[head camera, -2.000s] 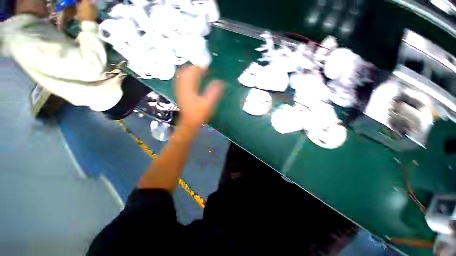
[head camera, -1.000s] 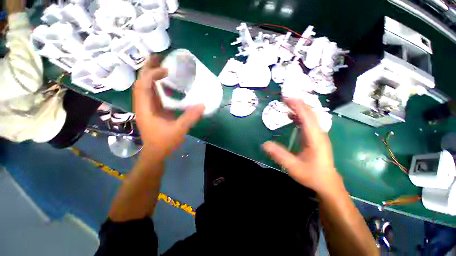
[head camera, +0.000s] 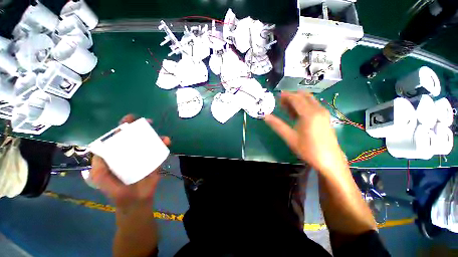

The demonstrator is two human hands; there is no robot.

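My left hand (head camera: 123, 188) is shut on a white housing (head camera: 133, 150), held near the bench's front edge with its flat side and dark slot partly showing. Thin dark wires hang beside it. My right hand (head camera: 306, 128) is open and empty over the mat, its fingertips close to the right edge of the pile of white end covers (head camera: 236, 70). One cover (head camera: 189, 102) lies a little apart at the front left of the pile. Thin red leads run over the covers. I cannot tell whether my right fingertips touch a cover.
More white housings (head camera: 63, 80) are piled at the left. A grey-white metal box (head camera: 321, 42) stands behind my right hand. Closed units (head camera: 422, 133) with coloured wires stand at the right. A black cylinder (head camera: 384, 57) lies near them. People's clothing shows at both lower sides.
My left hand has taken a housing from the left pile side and lowered it towards the front edge. My right hand has come into view, open. The view has turned to the right.
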